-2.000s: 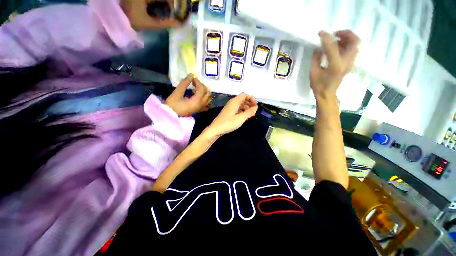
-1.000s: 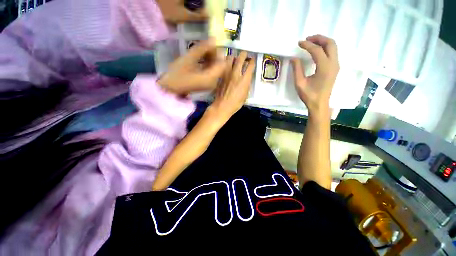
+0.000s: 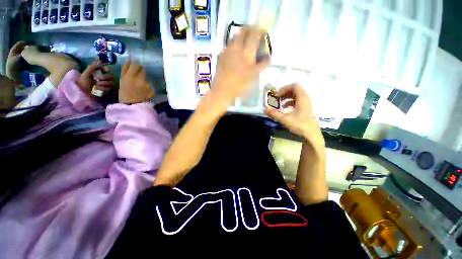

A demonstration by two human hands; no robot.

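Note:
My left hand (image 3: 238,66) is blurred over the white compartment tray (image 3: 177,91). A dark-rimmed watch unit (image 3: 264,45) shows at its fingertips; whether the fingers grip it I cannot tell. My right hand (image 3: 299,114) holds a small watch unit (image 3: 273,99) with a dark rim and pale centre between thumb and fingers, at the tray's near edge. More units with pale centres lie in the tray's left pockets, one of them tilted (image 3: 181,22). A second white tray (image 3: 354,40) overlaps on the right. A yellow strip (image 3: 266,19) lies above my left hand.
A coworker in pink sleeves (image 3: 134,124) sits close on the left, hands near dark units (image 3: 109,46) on the green bench. A neighbour's tray (image 3: 129,23) is at upper left. A grey controller (image 3: 428,159) and orange-brown fixture (image 3: 377,222) stand at right.
The coworker's hands have left my tray and moved left. My left hand has moved up over the tray. My right hand has come down and now holds a unit. More left-hand pockets show.

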